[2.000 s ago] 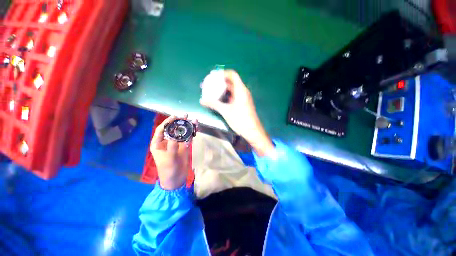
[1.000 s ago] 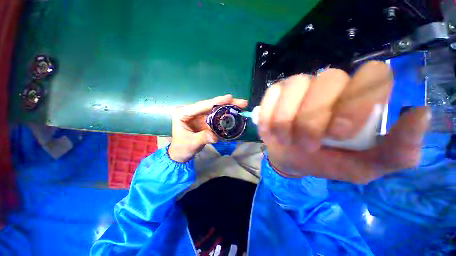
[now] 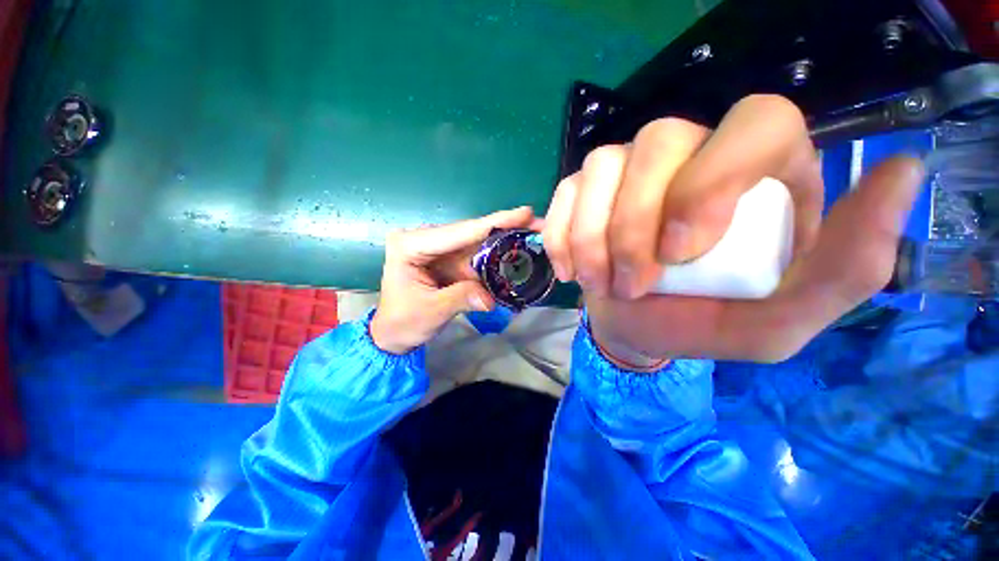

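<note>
My left hand (image 3: 425, 279) holds a round dark workpiece (image 3: 515, 270) by its rim between thumb and fingers, its open face with a metal centre turned up to the camera. My right hand (image 3: 701, 247) is wrapped around a white squeeze bottle (image 3: 736, 254), large and close to the camera. The bottle's nozzle end is mostly hidden by my fingers and points left at the upper right rim of the workpiece; whether it touches cannot be told. Two similar round parts, an upper one (image 3: 73, 126) and a lower one (image 3: 53, 193), lie at the left of the bench.
The green bench top (image 3: 318, 142) ends in a near edge just behind my left hand. The black clamp fixture (image 3: 756, 55) with a metal lever stands at upper right. The blue control box (image 3: 920, 175) is partly hidden by my right hand. A red grid crate (image 3: 279, 342) shows below the bench edge.
Two seconds ago my right hand was over the bench, apart from the workpiece. It now holds the bottle at the workpiece. Since one second ago, the workpiece has shifted slightly right.
</note>
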